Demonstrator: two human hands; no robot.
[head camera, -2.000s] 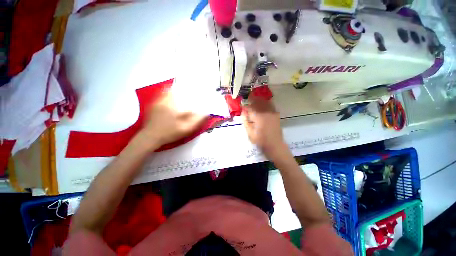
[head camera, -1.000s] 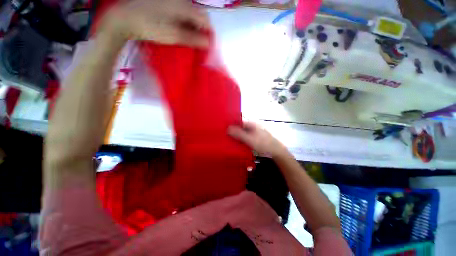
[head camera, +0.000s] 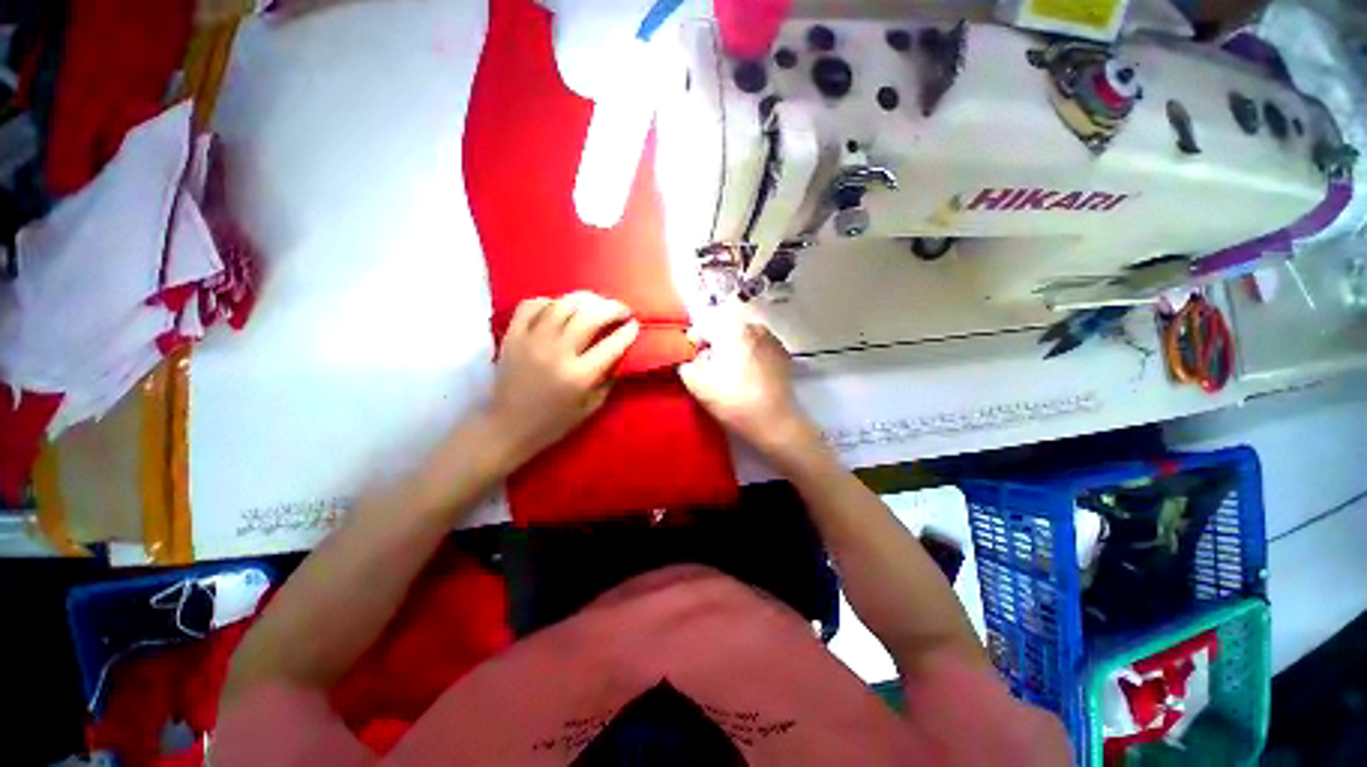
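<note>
A long red fabric panel (head camera: 558, 210) lies from the back of the table to its front edge and hangs over it. A folded ridge or seam (head camera: 657, 348) crosses it between my hands. My left hand (head camera: 567, 360) holds the cloth at the left of this fold. My right hand (head camera: 738, 375) pinches its right end, just below the needle area. The presser foot (head camera: 726, 279) is beside the cloth's right edge; glare hides whether it touches the cloth. The cream sewing machine (head camera: 975, 180) stands at the right. A white oblong (head camera: 615, 158) on a blue tube shows above the red cloth.
Pale red-edged pieces (head camera: 120, 270) lie at the left by brown tape (head camera: 168, 465). Dark snips (head camera: 1082, 330) and an orange-red ring-shaped item (head camera: 1198, 343) lie at the right. A blue crate (head camera: 1034, 577), green tray (head camera: 1252, 659) and blue basket (head camera: 93, 607) are below table level.
The red cloth, lifted and blurred at the left a second ago, now lies flat beside the needle. My left hand has come down to the fold and my right hand has moved close to the needle area.
</note>
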